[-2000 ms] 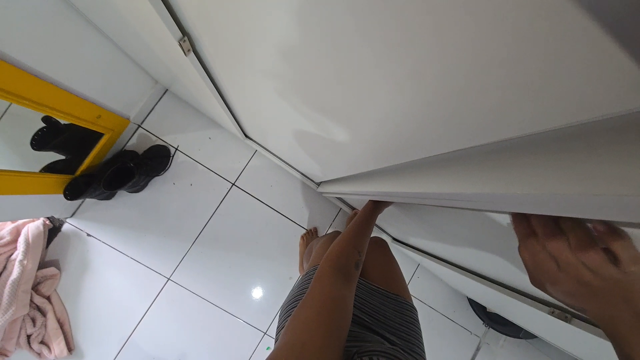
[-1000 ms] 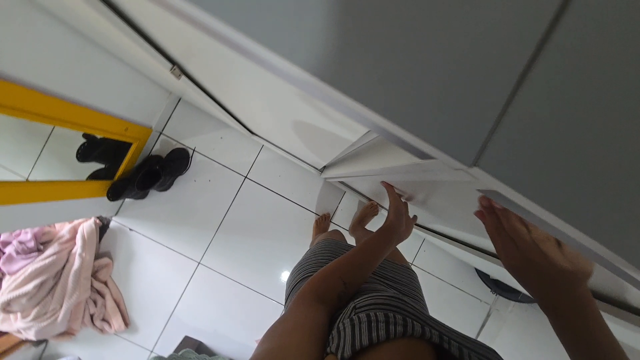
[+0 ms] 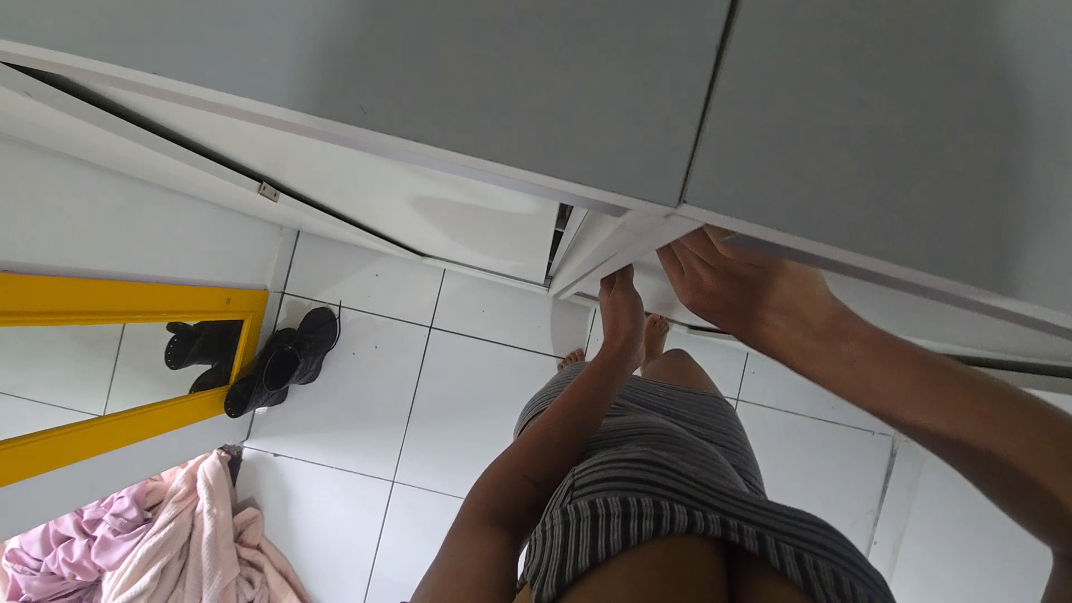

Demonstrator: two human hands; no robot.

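White door panels with grey upper fronts span the top of the view. A narrow white panel edge runs down between them at the centre. My left hand reaches up to this edge, its fingertips partly hidden behind it. To its right, my right hand is raised at the underside of the right grey panel, with its fingertips hidden by the frame. Whether either hand grips the panel cannot be told. A white door panel stands left of the centre edge, with a narrow dark gap beside it.
White floor tiles lie below. Black boots stand at the left by a yellow-framed mirror. Pink cloths are heaped at the lower left. A metal hinge sits on the left frame.
My left hand, apart from the panel with fingers spread one second ago, is now at the centre edge. My right hand has moved left, towards the centre. The view has shifted.
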